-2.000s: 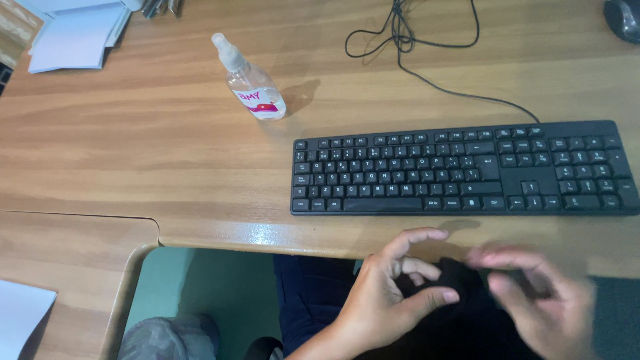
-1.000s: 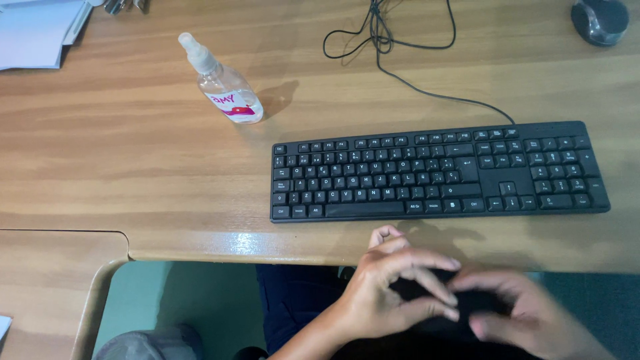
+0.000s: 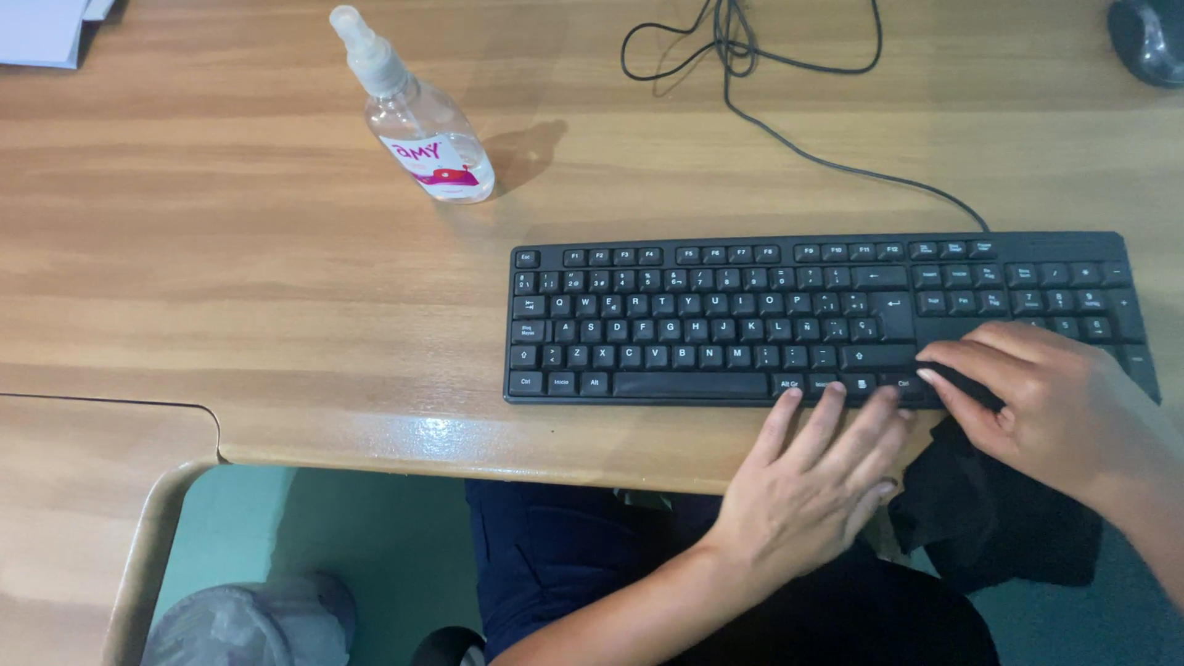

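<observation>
A black computer keyboard (image 3: 689,359) lies near the front edge of the wooden desk. My left hand (image 3: 805,481) is spread palm down, its fingertips at the keyboard's lower edge near the right-side control keys. Beside it, my right hand (image 3: 1036,398) rests over the lower right part of the keyboard, thumb and fingertips brought near each other; whether something is pinched between them cannot be told. A black cloth (image 3: 999,518) hangs below my right hand over the desk's edge, its upper part hidden by that hand. Behind the keyboard stands a clear spray bottle (image 3: 435,148) with a white nozzle.
The keyboard's cable (image 3: 832,166) runs back to a loose tangle. A black mouse (image 3: 1149,42) sits at the far right corner, and white papers (image 3: 42,32) lie at the far left. Below the desk's edge stands a waste bin (image 3: 254,624) with a plastic liner.
Both hands have moved from the front of the desk onto the keyboard's lower right area. My left hand has opened out flat. The black cloth now hangs lower, under my right hand.
</observation>
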